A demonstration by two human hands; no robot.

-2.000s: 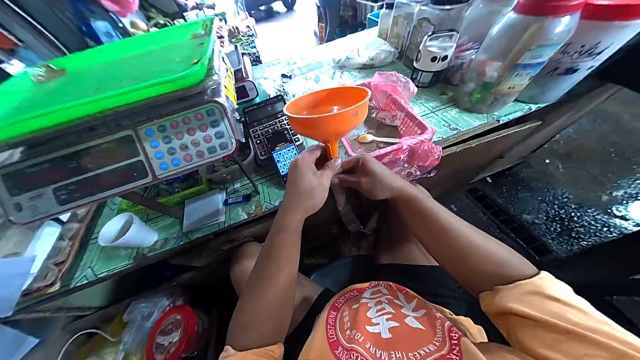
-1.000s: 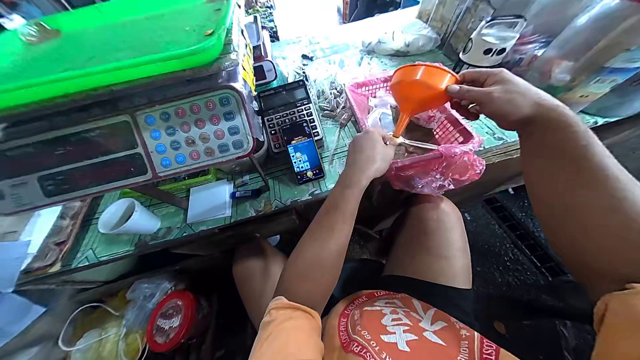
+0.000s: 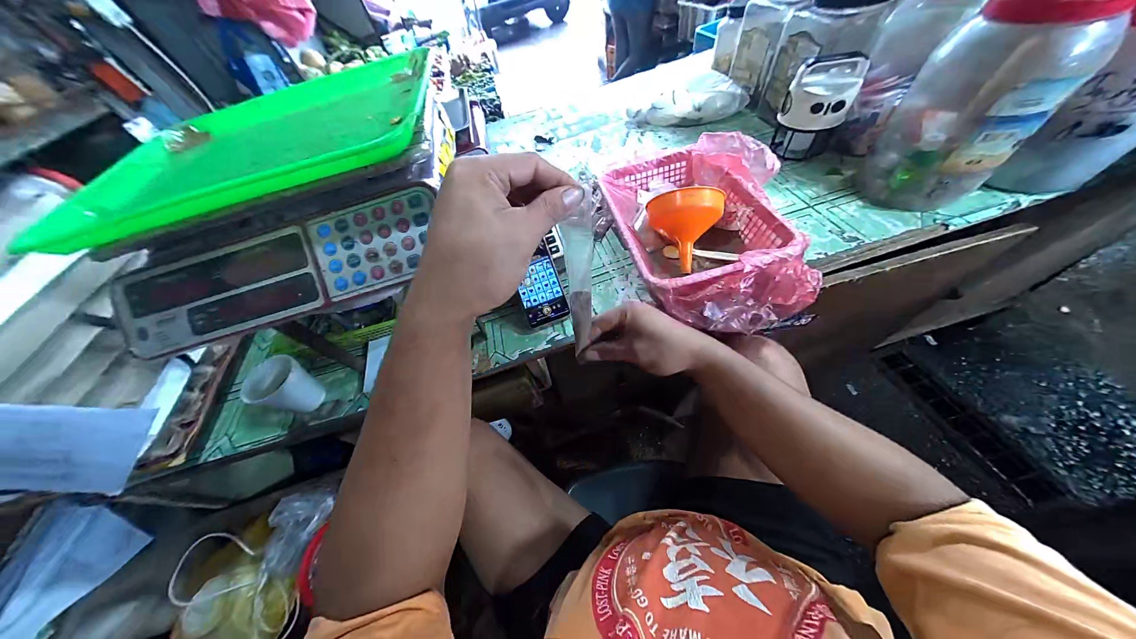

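Note:
My left hand [image 3: 497,226] is raised over the counter and pinches the top of a narrow clear plastic bag [image 3: 579,257]. Lower down, my right hand [image 3: 643,337] has its fingers at the bag's bottom end. Some dark content shows in the bag's lower part. An orange plastic funnel [image 3: 685,217] rests in a pink plastic basket [image 3: 639,235], its spout pointing down. Beside the funnel lies a light-coloured spoon [image 3: 714,255]. Pink plastic film [image 3: 754,288] covers part of the basket's rim. A lit phone [image 3: 543,288] lies behind my left hand.
A digital scale [image 3: 266,284] with a green tray [image 3: 266,138] stands at the left, above a white cup [image 3: 282,384]. Plastic jars [image 3: 985,115] and a small white container [image 3: 824,93] line the back right. The counter's wooden edge [image 3: 923,257] runs along the right.
The funnel, held in my right hand one second ago, now rests in the basket. My left hand has risen with the bag, and my right hand has come down to its lower end.

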